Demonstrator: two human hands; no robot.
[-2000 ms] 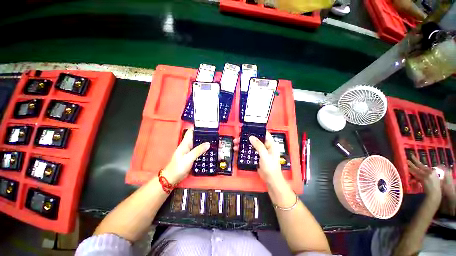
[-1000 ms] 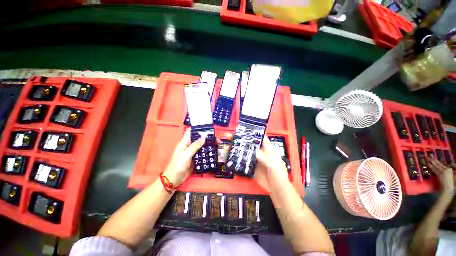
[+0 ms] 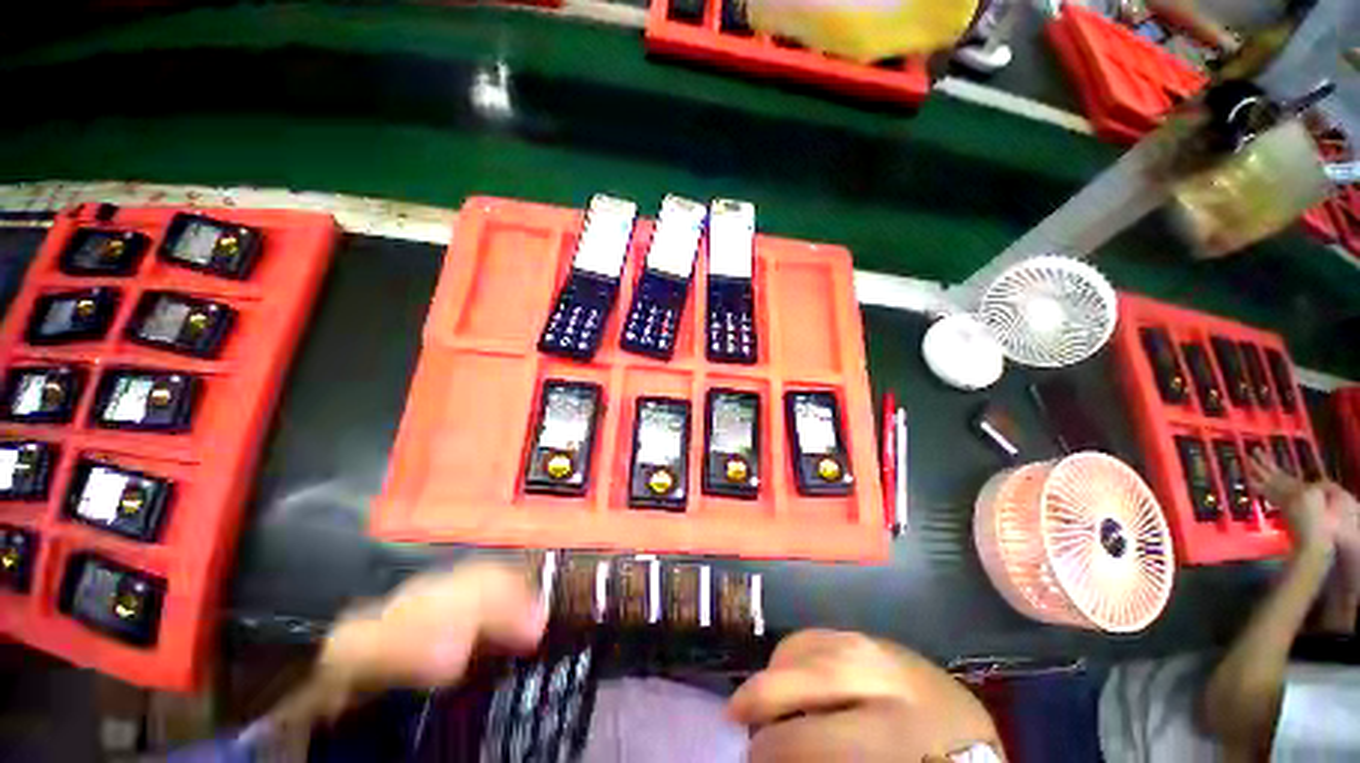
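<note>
The red phone tray [image 3: 410, 462] lies in front of me. Three open flip phones [image 3: 650, 310] with lit screens stand in its far row, and several closed phones [image 3: 567, 435] lie in its near row. My left hand [image 3: 433, 626] is blurred, below the tray's near left edge. A dark object with pale stripes [image 3: 537, 716], perhaps a phone keypad, shows blurred beside it; whether it is held is unclear. My right hand [image 3: 843, 693] is curled at the bench's near edge, partly cut off; its grip is hidden. Dark flat pieces [image 3: 637, 590] lie in a row between tray and hands.
Another red tray [image 3: 246, 477] with closed phones lies left. Right are a red pen [image 3: 889, 462], a white pen [image 3: 901, 470], a pink fan [image 3: 1107, 541], a white fan [image 3: 1049, 310] and a third tray [image 3: 1156, 395] with another person's hand [image 3: 1298, 507]. A green conveyor [image 3: 343, 112] runs beyond.
Both hands have moved back from above the tray to the bench's near edge. The two open phones are gone from above the tray, and its closed phones show fully.
</note>
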